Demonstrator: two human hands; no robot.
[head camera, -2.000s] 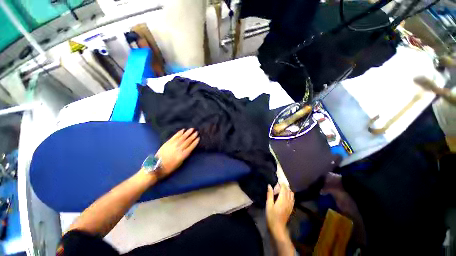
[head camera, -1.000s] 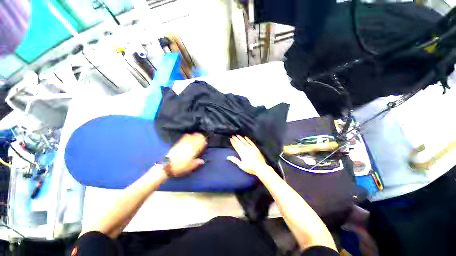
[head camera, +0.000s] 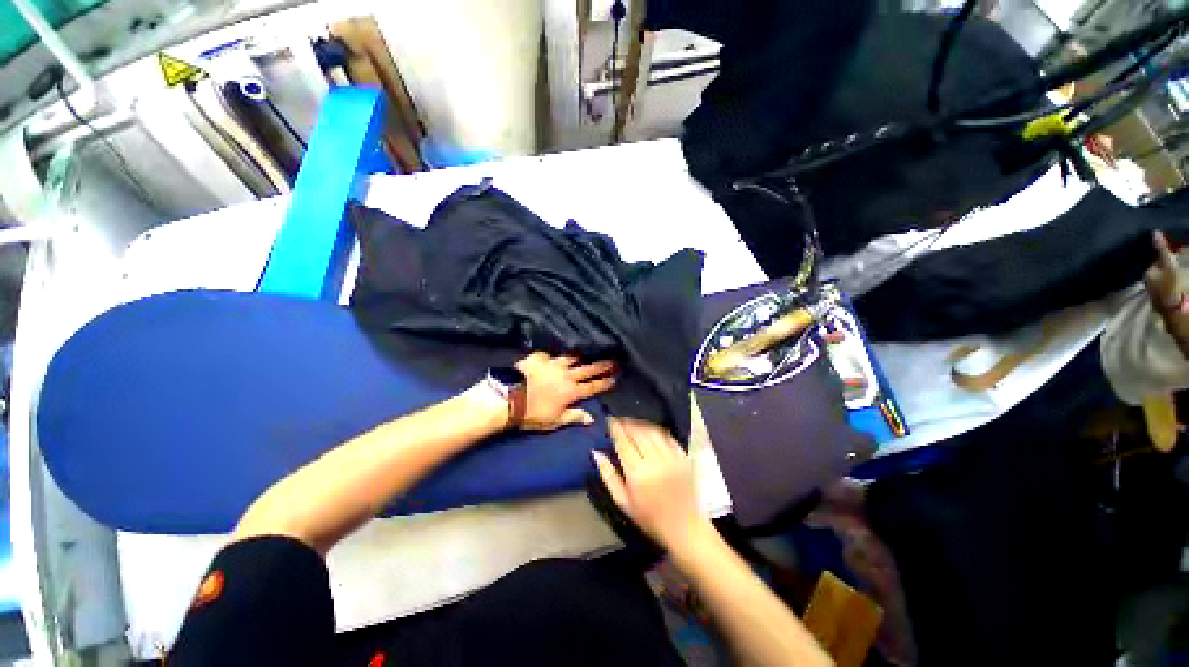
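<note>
A crumpled black garment lies over the right part of the navy padded board, with part hanging over its front edge. My left hand, with a watch on the wrist, lies flat on the garment's lower edge, fingers pointing right. My right hand is just right of it at the board's narrow end, on the dark cloth; whether its fingers pinch the cloth cannot be told. The steam iron with its tan handle rests on the dark rest pad to the right.
A light-blue support arm stands behind the board. The white table lies under it. Black garments are heaped at the back right, below dark hoses. Another person's hand shows at the far right edge.
My left hand has moved right along the garment. My right hand has moved down toward the board's front edge. Black cloth now stretches across the right-hand table, and another person's hand has appeared there.
</note>
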